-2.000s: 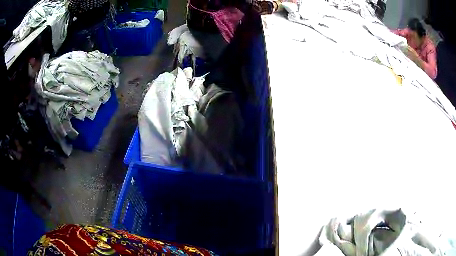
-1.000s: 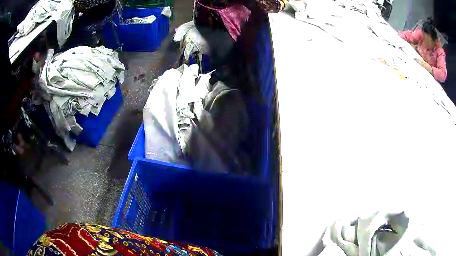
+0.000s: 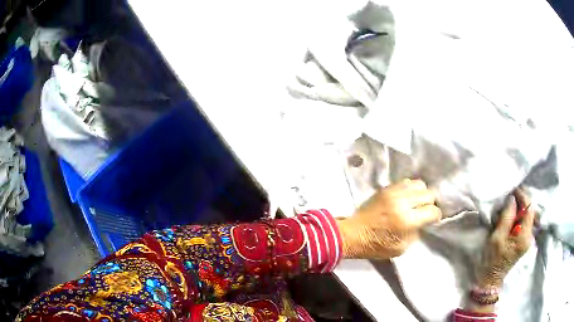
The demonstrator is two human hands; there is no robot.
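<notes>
A pale grey-white garment (image 3: 434, 157) lies rumpled on the white table, partly overexposed. A small dark round spot, perhaps a button, shows on it left of my hands. My left hand (image 3: 393, 220) is bare, with fingers curled and pinching the garment's cloth. My right hand (image 3: 510, 233) is on the cloth at the right, with orange-red thread snips (image 3: 520, 214) held in it. The snips' blades are not clear. A pale edge or seam of cloth runs between the two hands.
The white table (image 3: 233, 94) has its long edge running diagonally down the left. Beside it on the floor are a blue crate (image 3: 157, 170) and another heaped with pale garments (image 3: 75, 126). More pale garments (image 3: 12, 182) are piled at the far left.
The view has swung right and down onto the table and garment. Both my hands are now in the picture, the left gripping cloth and the right holding snips; neither showed before.
</notes>
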